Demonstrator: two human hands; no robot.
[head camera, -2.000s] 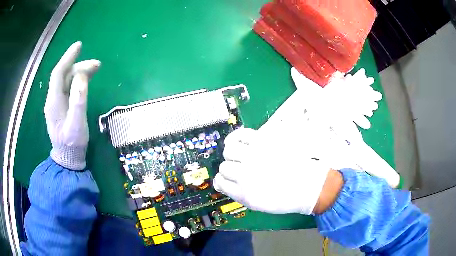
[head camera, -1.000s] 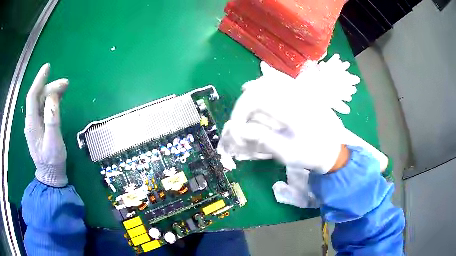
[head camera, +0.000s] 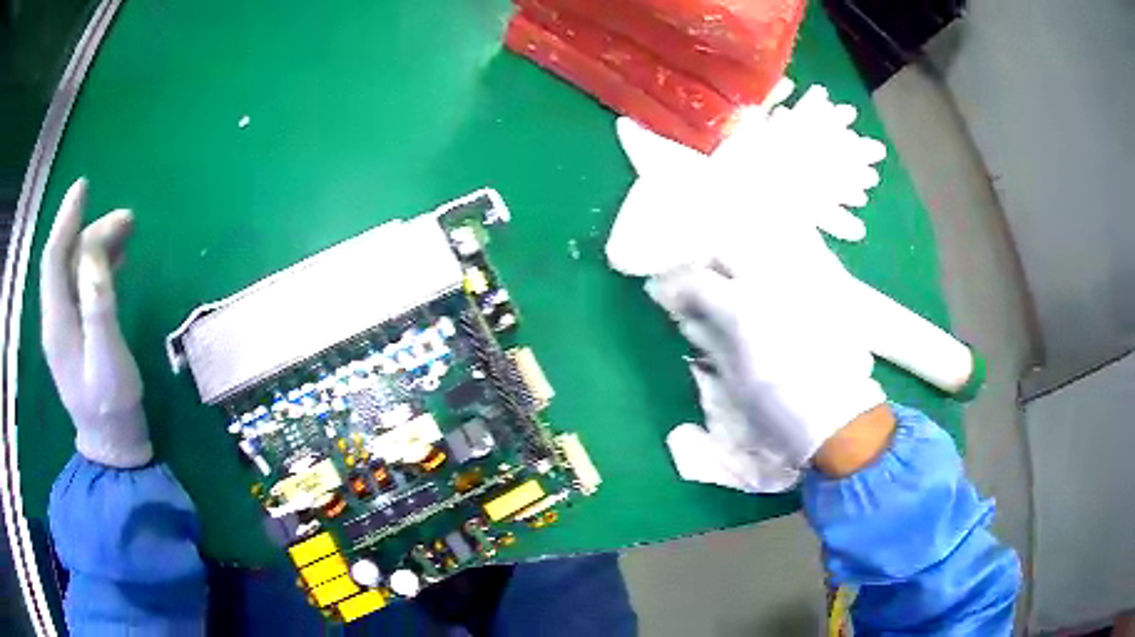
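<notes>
The circuit board (head camera: 373, 436) lies on the green mat in front of me, its silver heatsink (head camera: 324, 311) along the far edge. My right hand (head camera: 772, 361), in a white glove, is over the white cloth (head camera: 734, 212) to the right of the board, apart from the board. Its fingertips are blurred against the cloth, so I cannot tell whether they grip it. My left hand (head camera: 100, 330), gloved, is at the far left with fingers raised and apart, empty. The white glue syringe (head camera: 915, 342) with a green cap lies under or beside the cloth, partly hidden.
Red foam blocks (head camera: 672, 56) are stacked at the back. Spare white glove fingers (head camera: 846, 162) stick out beside them. A metal rail (head camera: 44, 162) curves along the left. Grey floor shows beyond the green mat's (head camera: 373, 112) right edge.
My right hand has moved from the board's right edge to the cloth, uncovering the connectors on that edge. The view has shifted, so the board and foam sit further left.
</notes>
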